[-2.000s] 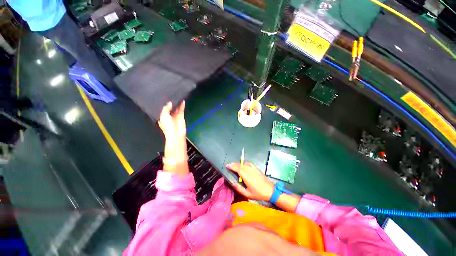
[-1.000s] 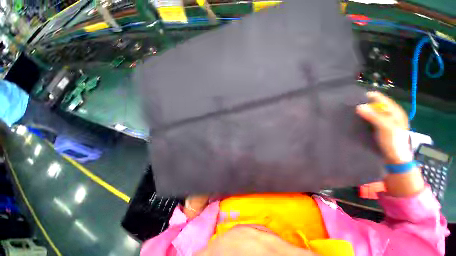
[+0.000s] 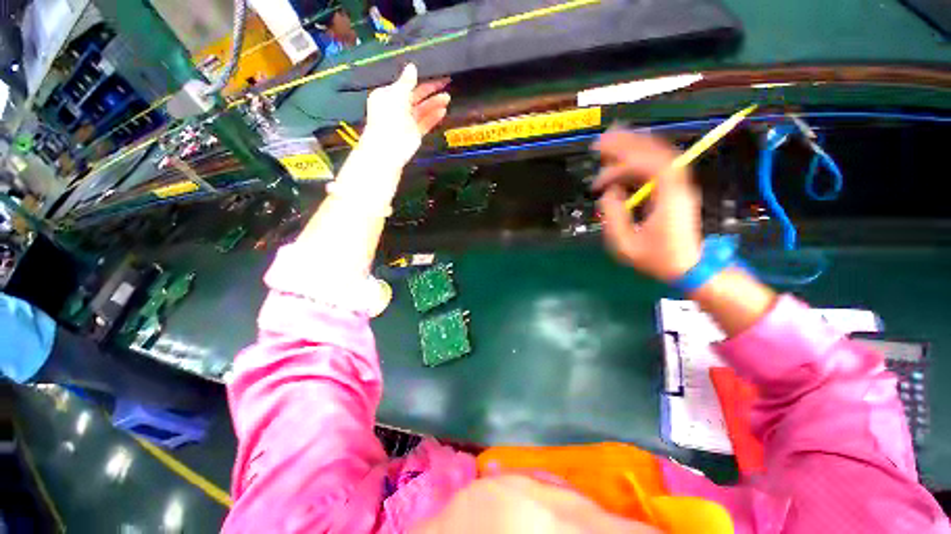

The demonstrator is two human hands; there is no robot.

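Observation:
My left hand [image 3: 401, 120] is raised above the far side of the bench, empty, fingers apart. My right hand [image 3: 655, 214] is blurred over the dark conveyor and holds a yellow marking tool [image 3: 699, 151] pointing up and right. A blue strap [image 3: 709, 263] is on the right wrist. A black foam sheet [image 3: 553, 47] lies flat on the shelf beyond the conveyor, clear of both hands. Two green circuit boards, an upper one [image 3: 432, 287] and a lower one [image 3: 445, 337], lie on the green bench mat [image 3: 542, 386].
A clipboard with paper [image 3: 688, 407], a red item [image 3: 736, 417] and a calculator [image 3: 907, 386] are at right. A blue cord [image 3: 772, 193] hangs behind. The pen cup [image 3: 378, 297] is partly behind my left arm. Boards lie on the conveyor [image 3: 521, 224]. A person's blue sleeve [image 3: 23, 339] is far left.
The large black foam sheet was held before my body and now lies on the far shelf. Both hands are off it and reach forward. The view has turned, and the two green boards show again.

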